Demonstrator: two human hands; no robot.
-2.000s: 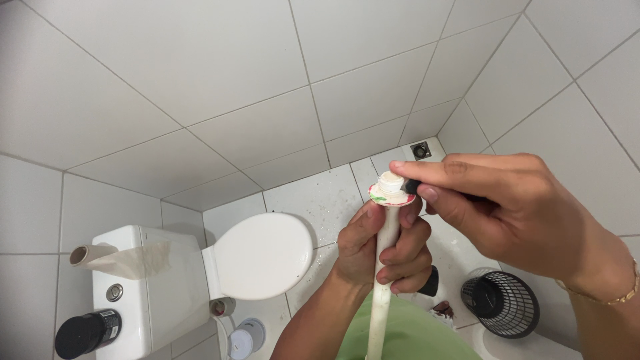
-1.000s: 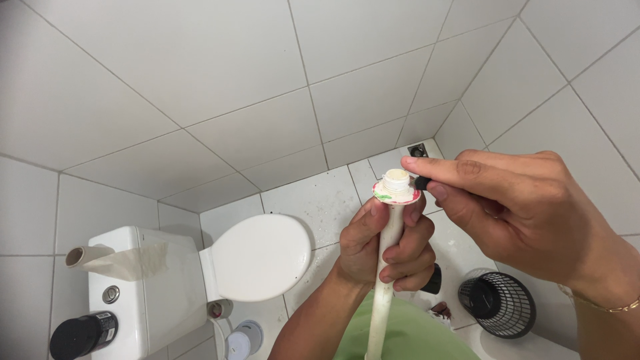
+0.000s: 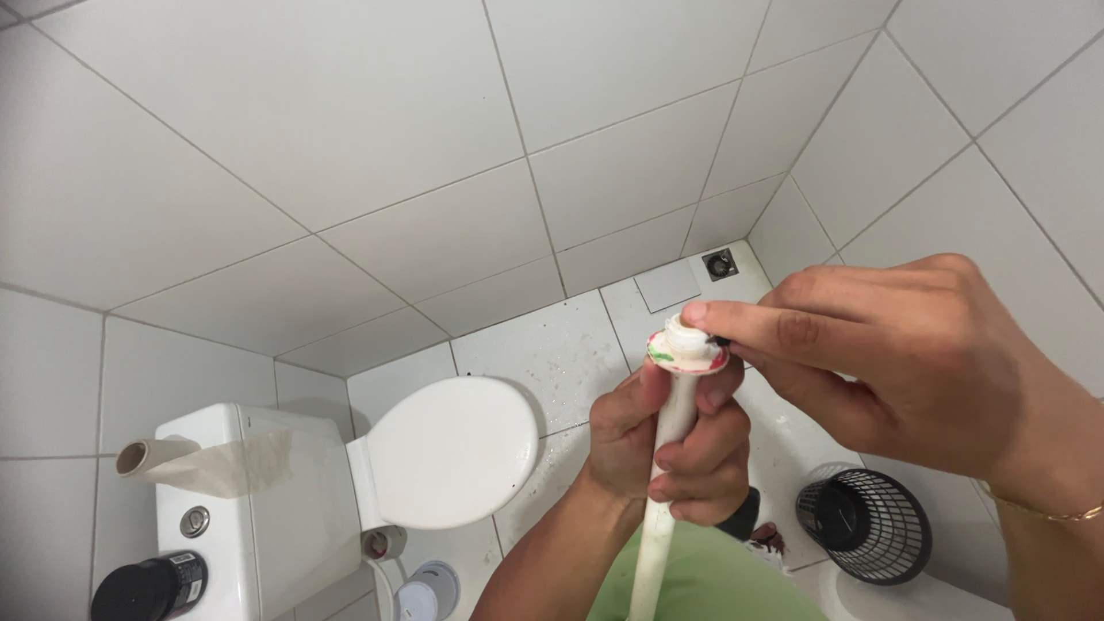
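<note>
My left hand (image 3: 681,448) is closed around a white plastic pipe (image 3: 660,535), just under its flanged top end. The flange (image 3: 690,358) has red and green marks around its rim, and a white threaded collar (image 3: 688,335) rises from it. My right hand (image 3: 888,354) comes in from the right, its index fingertip touching the top of the collar. A small dark piece (image 3: 718,342) shows between its index finger and thumb, against the collar's side; what it is cannot be made out.
A white toilet with its lid (image 3: 453,453) down stands left. Its cistern (image 3: 293,509) carries a paper roll (image 3: 155,457) and a black jar (image 3: 151,588). A black mesh wastebasket (image 3: 871,522) stands right. A floor drain (image 3: 719,264) lies by the tiled wall.
My right hand's fingers have shifted slightly about the threaded collar. My left hand keeps its hold on the pipe.
</note>
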